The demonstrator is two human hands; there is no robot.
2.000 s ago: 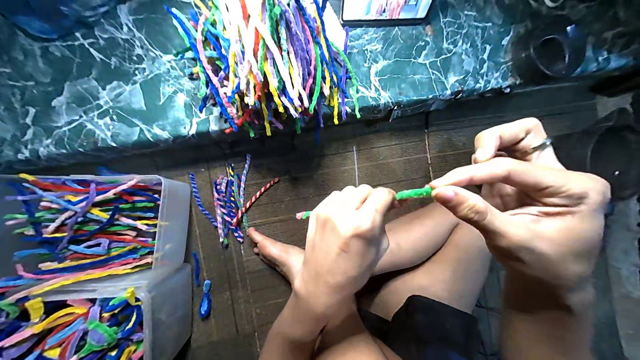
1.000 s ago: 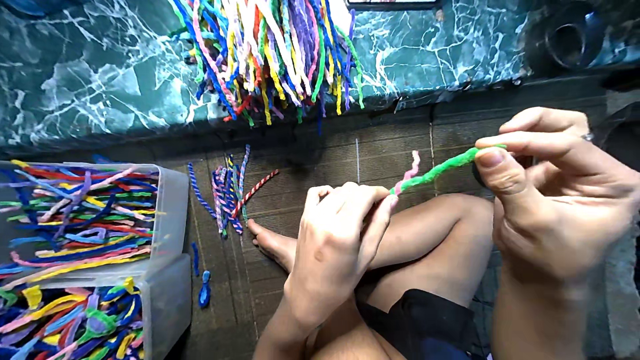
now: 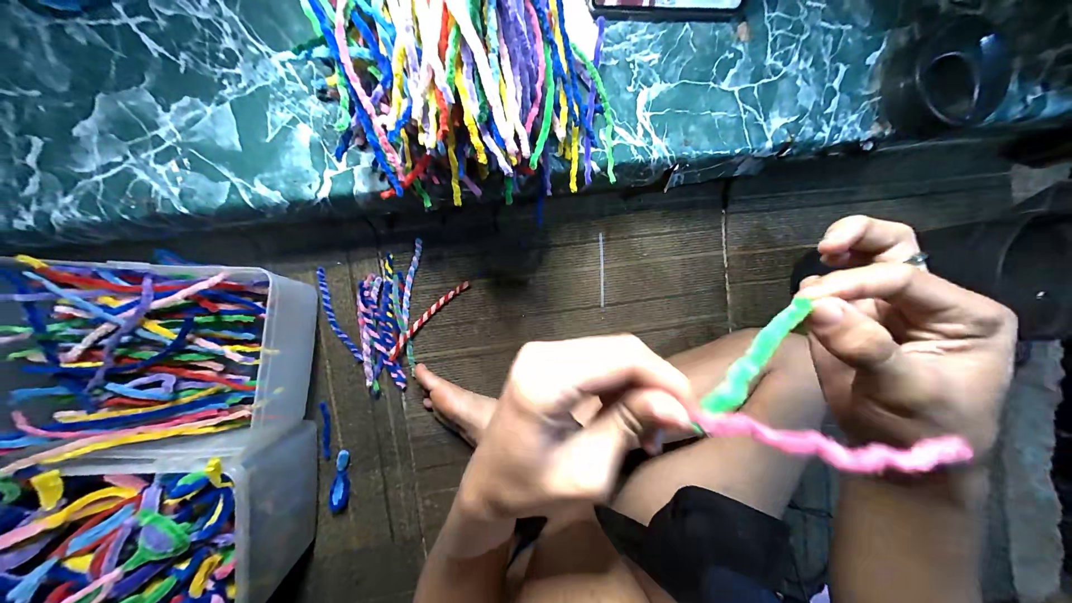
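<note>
My left hand (image 3: 586,419) pinches the point where a green fuzzy pipe cleaner (image 3: 758,356) and a pink fuzzy pipe cleaner (image 3: 837,452) meet. The fingertips of my right hand (image 3: 904,335), which wears a ring, grip the green one's upper end. Between the hands the green stem slants up to the right. The pink stem hangs wavy toward the right wrist, its far end loose. Both hands are above my folded legs. On the floor beside my foot lies a group of striped twisted pipe cleaners (image 3: 385,327).
Many coloured pipe cleaners (image 3: 469,84) spread over the edge of a green marbled surface (image 3: 703,92), near a phone (image 3: 670,7). At left stand two plastic bins, one with straight stems (image 3: 289,352), one with bent pieces (image 3: 276,502). A small blue piece (image 3: 339,481) lies on the floor.
The pink stem, mostly hidden in my left hand two seconds ago and pointing up a second ago, now stretches out to the right. More of the green stem shows than two seconds ago.
</note>
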